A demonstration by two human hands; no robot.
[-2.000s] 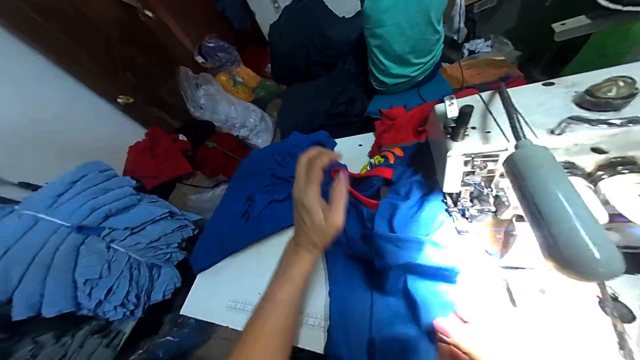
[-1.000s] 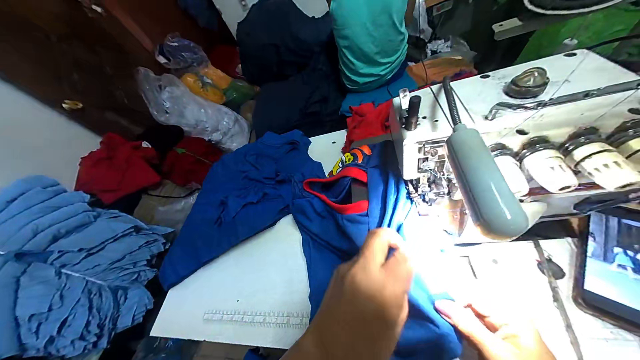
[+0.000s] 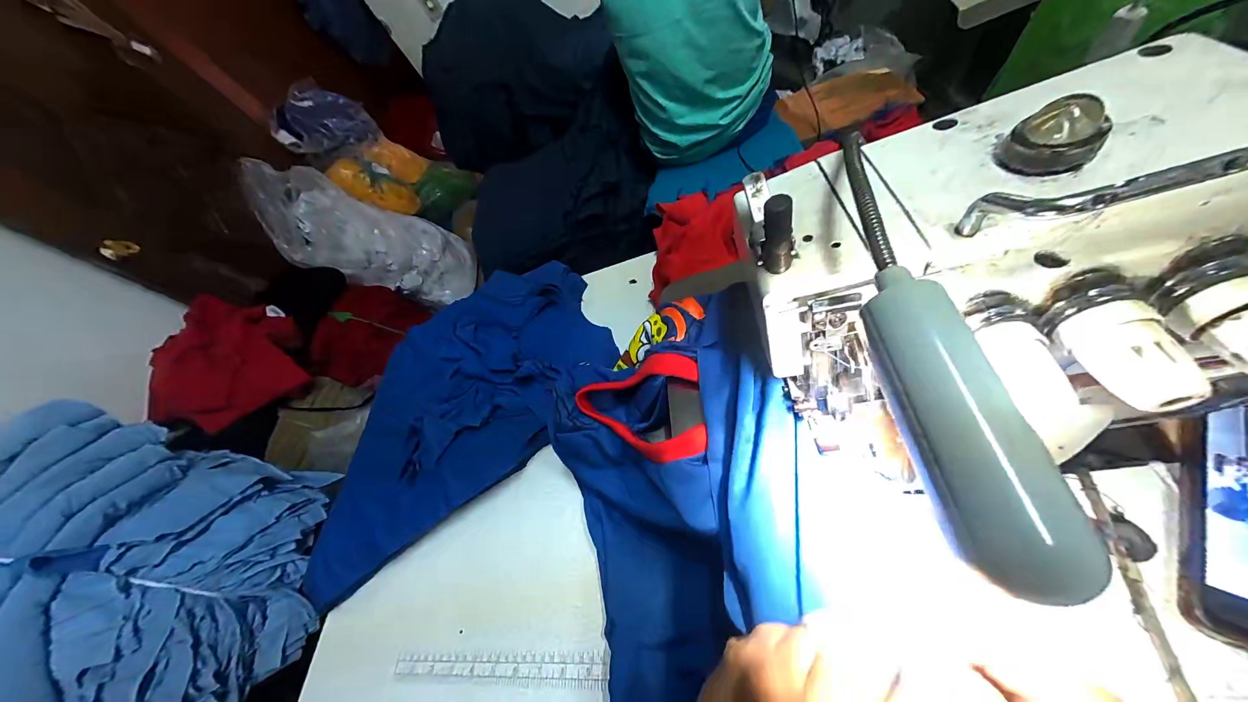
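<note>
A blue garment (image 3: 663, 546) with a red-trimmed neckline (image 3: 643, 453) and a colourful print lies on the white table, its right edge under the needle area of a sewing machine (image 3: 829, 361). My left hand (image 3: 770, 668) is at the bottom of the view, fingers curled on the garment's near edge below the needle area. Partly cut off and washed out by the lamp's glare, my right hand (image 3: 1004, 682) is to its right; what it touches cannot be made out. More blue fabric (image 3: 468, 370) spreads left of the neckline.
A grey lamp (image 3: 985, 439) hangs in front of the machine head, beside white thread-tension knobs. A phone (image 3: 1219, 517) lies at the right edge. A ruler scale (image 3: 502, 669) marks the table (image 3: 478, 575). Light-blue fabric bundles (image 3: 156, 556) are at left; a person in teal (image 3: 692, 78) is beyond.
My left hand has moved from the red neckline down to the garment's near edge, toward the bottom right. The garment's red neckline lies more open than two seconds ago.
</note>
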